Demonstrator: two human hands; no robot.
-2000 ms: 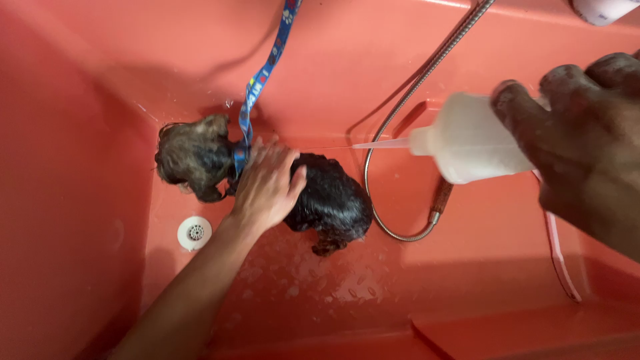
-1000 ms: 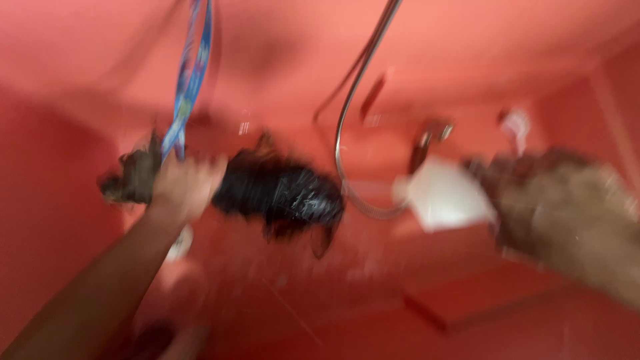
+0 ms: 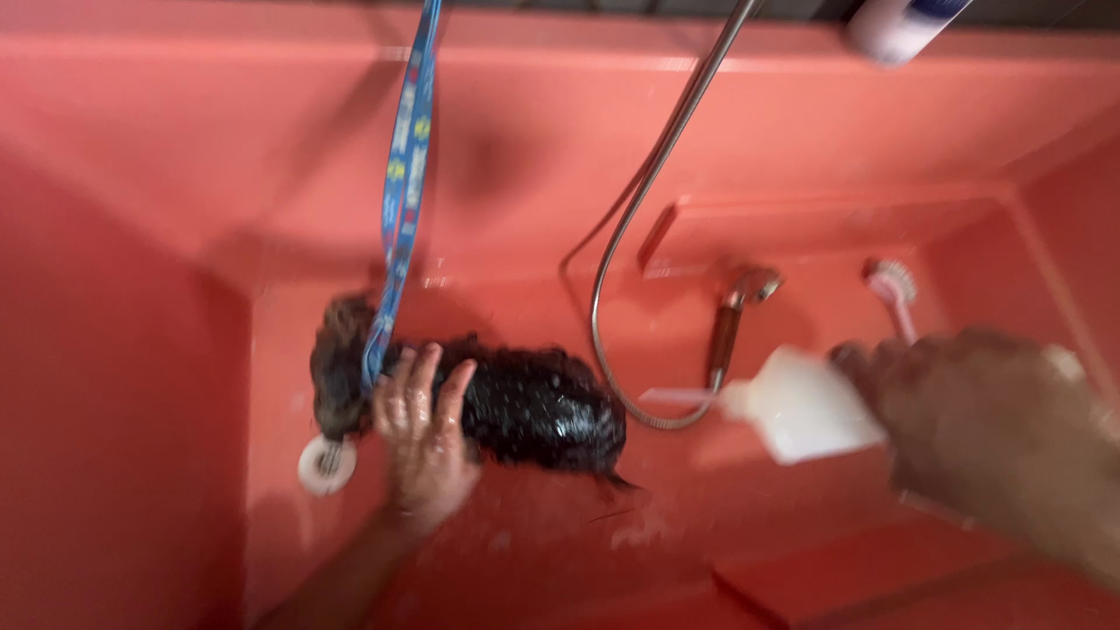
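Observation:
A small wet dog (image 3: 542, 407) with dark fur on its back and a browner head stands in a red tub (image 3: 525, 551), its head toward the left. My left hand (image 3: 429, 437) lies on its shoulders with the fingers spread, just behind the neck. A blue patterned strap (image 3: 407, 166) runs up from the dog's neck. My right hand (image 3: 954, 411), blurred, grips a white squeeze bottle (image 3: 801, 407) at the right, its thin nozzle pointing left toward the dog's rump, apart from it.
A metal shower hose (image 3: 630, 210) loops down to a shower head (image 3: 735, 311) lying in the tub. A pink-handled brush (image 3: 894, 289) lies farther right. A white drain (image 3: 327, 464) is below the dog's head. Another bottle (image 3: 901, 31) stands on the back rim.
The squeeze bottle in my right hand has changed its tilt and looks squashed in at the side. My left hand remains on the dog near its neck. The view has shifted.

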